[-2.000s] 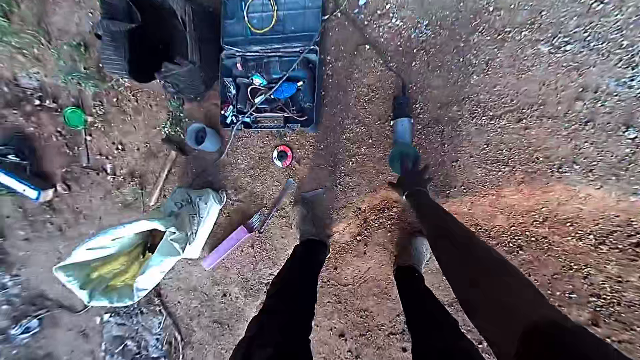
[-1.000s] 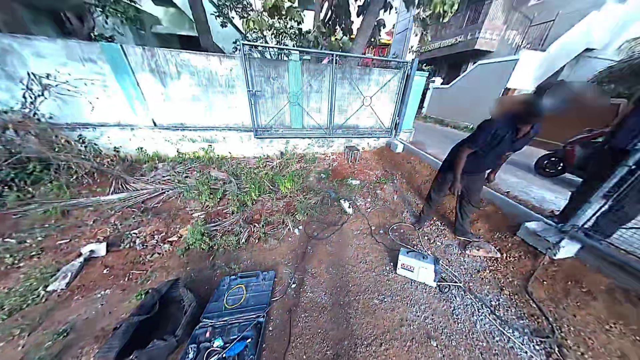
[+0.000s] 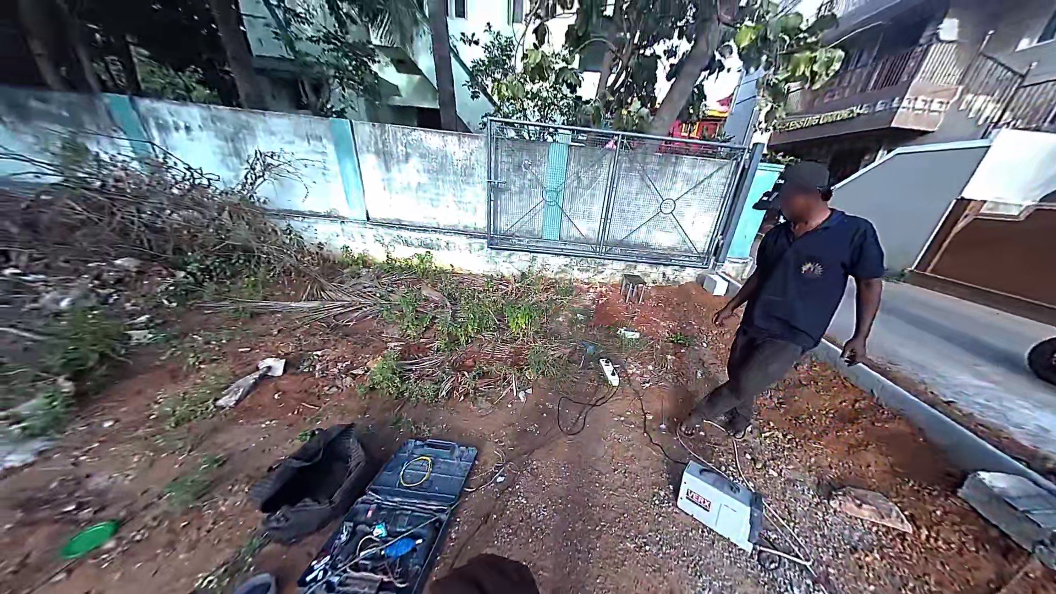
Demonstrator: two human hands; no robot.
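Note:
Neither of my hands shows in the head view. A dark brown rounded shape stands at the bottom edge; I cannot tell what part or thing it is. Just left of it lies an open blue-grey tool case (image 3: 450, 472) with tools, cables and a blue item inside, and a yellow wire loop (image 3: 416, 471) on its lid. Beside the case sits an open black bag (image 3: 318, 487). To the right, a light grey box-shaped machine (image 3: 714, 505) marked Verx stands on gravel with cables around it. A white power strip (image 3: 609, 371) lies farther off, with black cable near it.
A person (image 3: 813, 280) in a dark shirt and cap stands behind the machine, near a low concrete kerb (image 3: 916, 404). A metal mesh gate (image 3: 615, 194) is against the painted wall (image 3: 421, 173). Brush lies left, a green disc-shaped item (image 3: 91, 538) lower left, and concrete blocks (image 3: 1006, 503) lower right.
The view has swung up from the ground, where my right hand was on a corded power tool. The person near the machine was bent forward and now stands more upright.

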